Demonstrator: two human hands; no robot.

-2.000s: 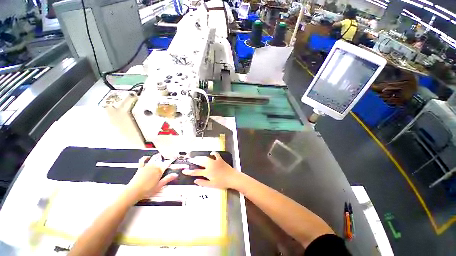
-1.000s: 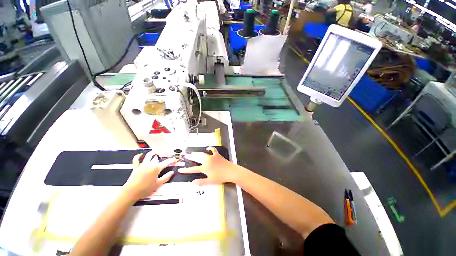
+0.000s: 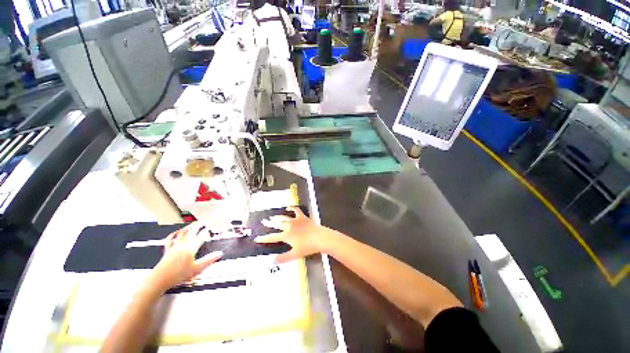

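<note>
A long black panel with rounded corners and a narrow lengthwise slot lies flat across the white template, which has yellow tape along its edges. The sewing machine head, off-white with a red mark, stands over the panel. Its needle area is small and bright, between my hands. My left hand rests on the panel left of the needle area, fingers spread. My right hand lies flat on the panel's right end, fingers spread. Neither hand is closed on anything.
A control screen stands on a post at right. A clear plate lies on the grey table. Marker pens lie near the white side board. Thread cones stand behind. A person is beyond the machine.
My left hand has moved left, away from the needle area, and more of the panel's middle shows. My right hand stays on the panel's right end. The camera view has shifted slightly.
</note>
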